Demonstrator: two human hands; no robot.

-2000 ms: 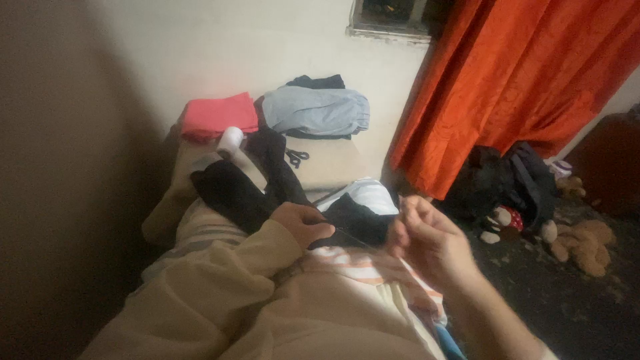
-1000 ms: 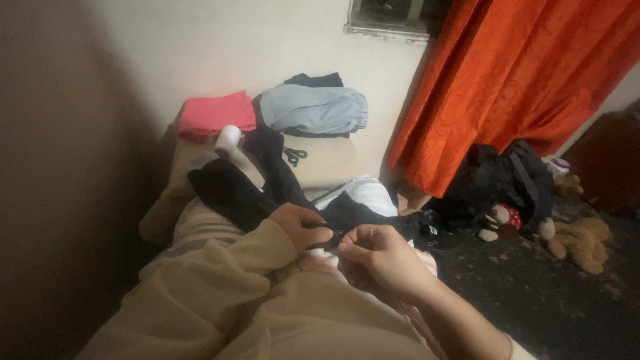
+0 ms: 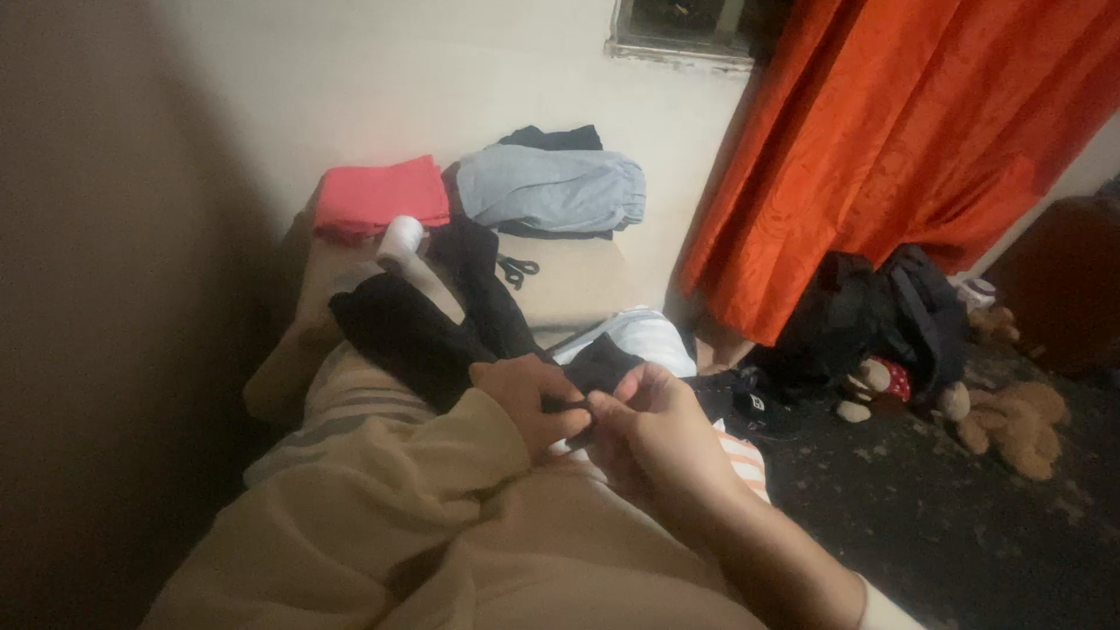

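Black cloth (image 3: 411, 337) lies across my lap, and a part of it rises between my hands. My left hand (image 3: 529, 404) grips an edge of this cloth between thumb and fingers. Close against it, my right hand (image 3: 652, 420) has its thumb and forefinger pinched together at the same edge; whether a needle or thread is between them is too small to tell. Beyond the cloth, a white spool of thread (image 3: 402, 238) leans near black-handled scissors (image 3: 517, 269), which rest on a beige surface.
Folded red cloth (image 3: 382, 194) and folded light-blue clothing (image 3: 551, 185) lie by the wall. An orange curtain (image 3: 840, 157) hangs at right. Below it are a black bag (image 3: 914, 306) and a brown teddy bear (image 3: 1019, 427) on the dark floor. White cloth (image 3: 647, 337) lies beyond my right hand.
My right hand was raised to the right, apart from my left, two seconds ago. It has come back to the black cloth beside my left hand, which has stayed in about the same place.
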